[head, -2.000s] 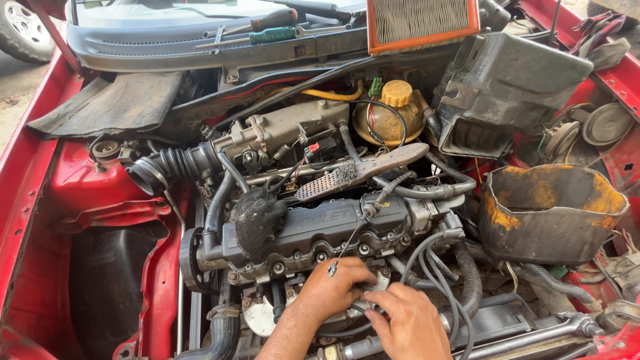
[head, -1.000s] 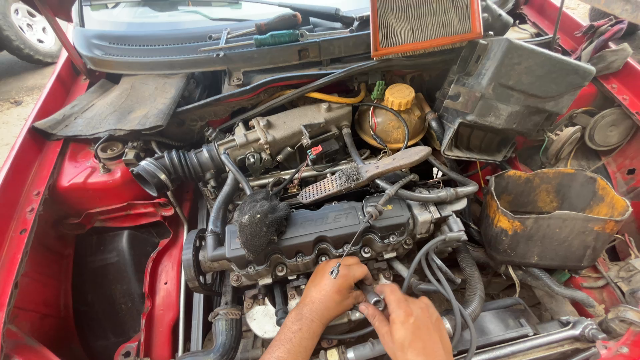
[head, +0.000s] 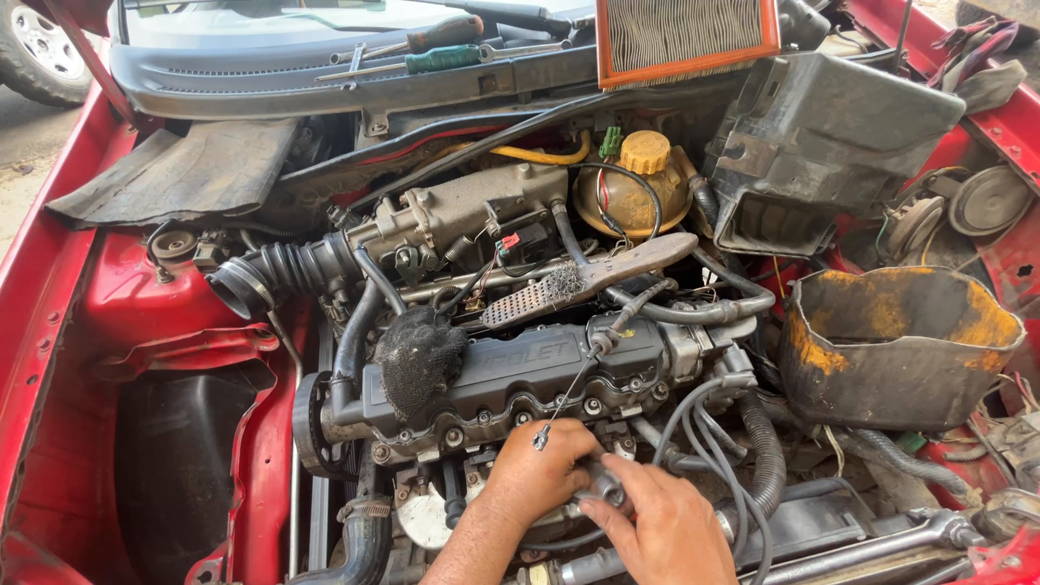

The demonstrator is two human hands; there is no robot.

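Both hands meet at the front edge of the engine, below the black valve cover [head: 528, 361]. My left hand [head: 544, 467] has its fingers curled around a dark metal part that my hand mostly hides. A grey cylindrical metal piece [head: 605, 485] lies between the two hands, and my right hand [head: 666, 516] grips it with thumb and fingers. A thin cable with a small metal end [head: 541, 439] hangs over the back of my left hand. On the valve cover rests a black cloth pad [head: 420, 357]; behind it lies a wire brush with a wooden handle [head: 642, 258].
Spark plug leads [head: 707, 439] run close beside my right hand. A cut plastic container [head: 886, 390], an air filter housing [head: 853, 122] and a coolant tank [head: 634, 195] stand farther right and back. Screwdrivers [head: 445, 58] lie by the windshield; a long ratchet [head: 877, 544] lies at lower right.
The fingers of my right hand have shifted around the metal piece, which shows more now than two seconds ago. My left hand stays in nearly the same place.
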